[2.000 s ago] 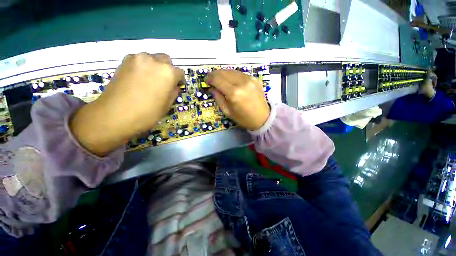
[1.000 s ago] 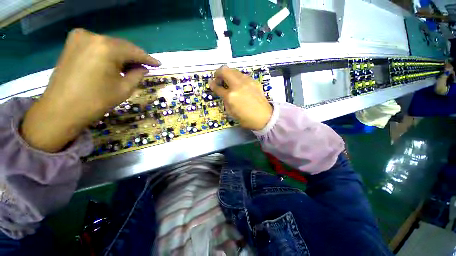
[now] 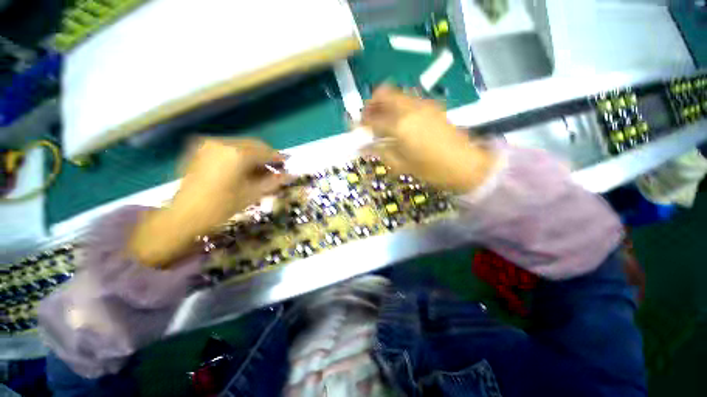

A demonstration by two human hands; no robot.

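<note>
A tan-yellow PCB panel (image 3: 333, 225) crowded with small parts lies in the track in front of me. A few yellow transformers (image 3: 391, 208) stand on its right part. My left hand (image 3: 225, 186) is blurred over the panel's far left edge, fingertips bent together; whether it holds something cannot be told. My right hand (image 3: 422, 136) is blurred above the far rail at the panel's right part; its fingertips are bunched and what is in them cannot be told.
The metal conveyor rail (image 3: 310, 281) runs along the near side. A large white tray (image 3: 186, 58) with yellow parts behind it stands on the green mat (image 3: 287, 116). White strips (image 3: 437, 70), a pale box (image 3: 512, 58), more panels (image 3: 622, 120) at right, a red basket (image 3: 504, 275) below.
The view has swung left and up, bringing the white tray into view. My right hand has moved from over the panel to the far rail. My left hand has moved nearer the far rail.
</note>
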